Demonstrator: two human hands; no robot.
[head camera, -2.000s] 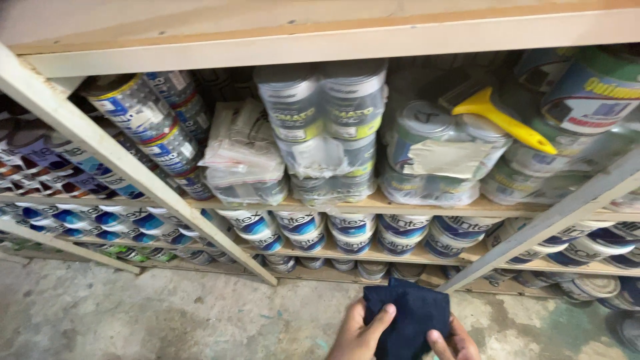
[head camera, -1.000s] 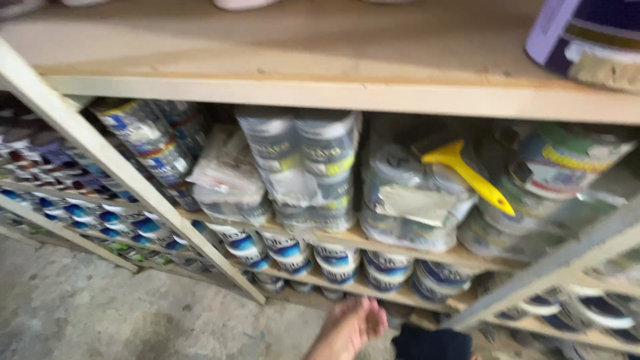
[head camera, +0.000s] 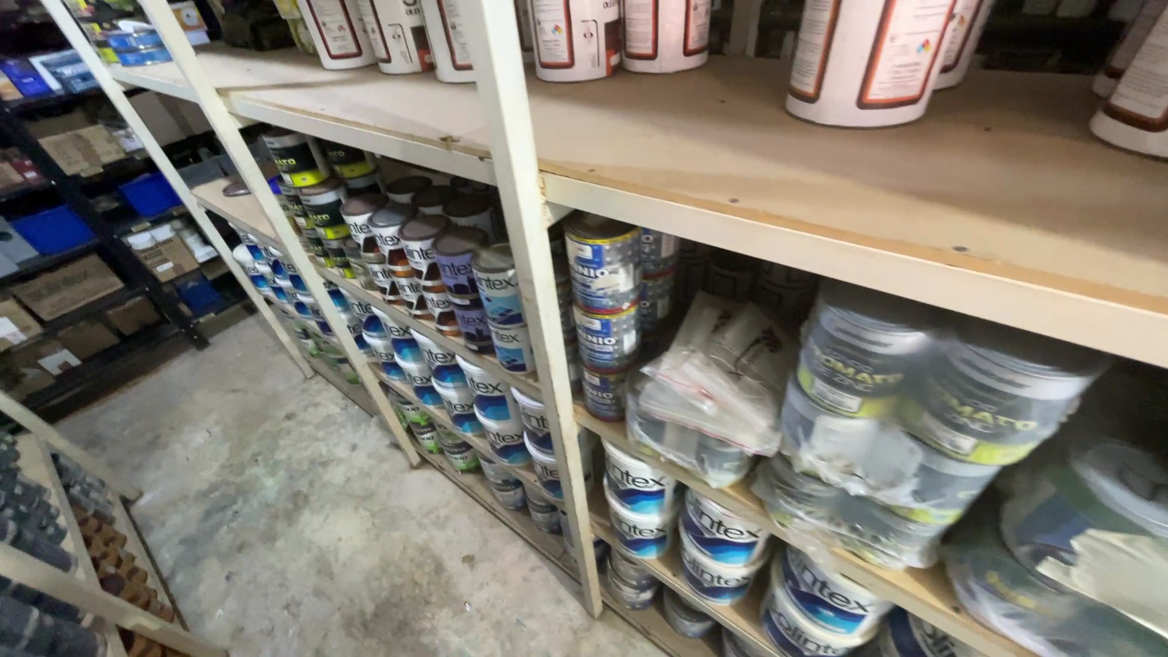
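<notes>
Neither of my hands shows in the head view now, so what they hold or touch is hidden. Plastic-wrapped paint cans [head camera: 876, 401] stand stacked on the middle shelf at the right. To their left, clear plastic bags [head camera: 721, 374] lie on top of another wrapped pack. Small metal cans [head camera: 604, 301] rise in a column beside the white shelf post [head camera: 525, 274]. White and blue paint tubs [head camera: 721, 538] fill the shelf below. Up on the top shelf board [head camera: 693, 173] stand white cans with red-edged labels [head camera: 867, 55].
A concrete floor aisle [head camera: 301, 493] runs along the left of the shelving. Across it stands a black rack [head camera: 100, 237] with blue bins [head camera: 50, 228] and cardboard boxes [head camera: 68, 285]. Another low shelf unit [head camera: 82, 566] borders the aisle at the lower left.
The view has swung left and up. My hands, which held a dark blue folded cloth two seconds ago and were apart one second ago, are out of view. The yellow-handled brush is also out of view.
</notes>
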